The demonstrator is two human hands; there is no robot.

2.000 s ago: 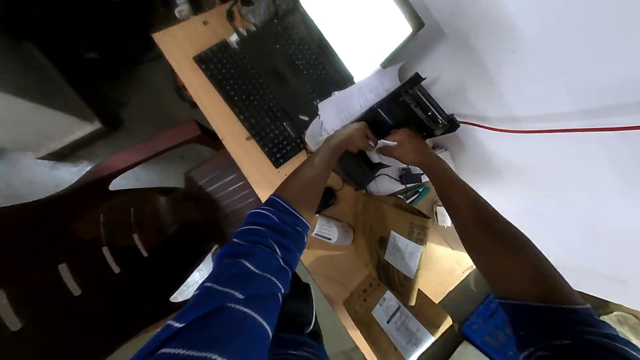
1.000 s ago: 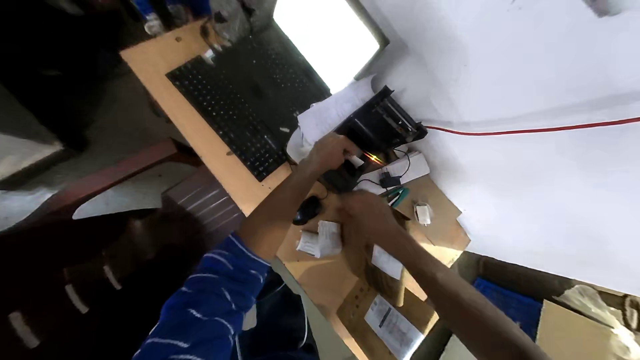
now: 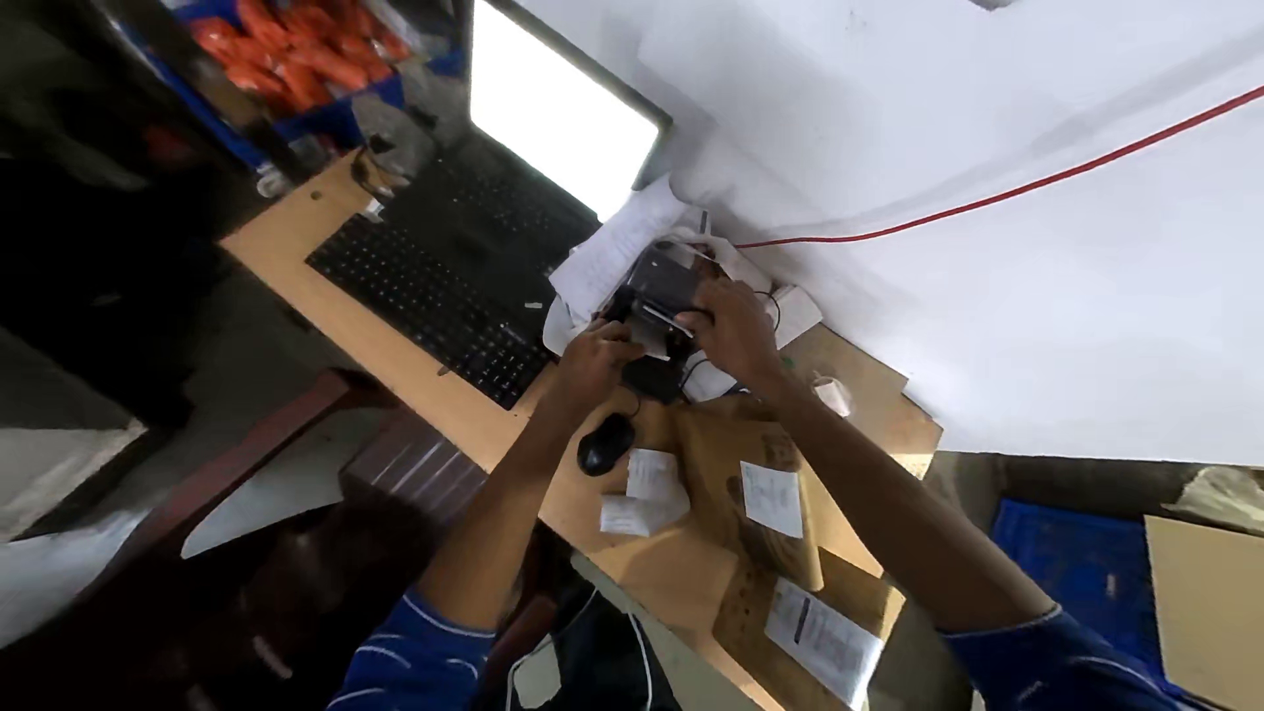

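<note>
A small black device (image 3: 664,279), probably a label printer, stands near the wall beside crumpled white paper. My right hand (image 3: 734,328) grips the near side of this device, at what looks like a lid or edge. Just left of it, my left hand (image 3: 598,360) has its fingers at the device's lower edge, by a pale slip (image 3: 649,339); whether it pinches the slip cannot be told. Below my hands lie a black computer mouse (image 3: 605,444), curled white labels (image 3: 647,494) and a brown paper parcel (image 3: 711,464) with a white label.
A laptop (image 3: 444,286) with a bright screen stands at the left of the wooden desk (image 3: 592,553). A red cable (image 3: 938,214) runs along the wall. A dark red plastic chair (image 3: 267,444) is at the lower left. Blue crates (image 3: 1076,563) stand at the right.
My right hand has moved from above the parcel up to the black device. The device's position or shape looks altered, and the glow beside it no longer shows. The view has shifted.
</note>
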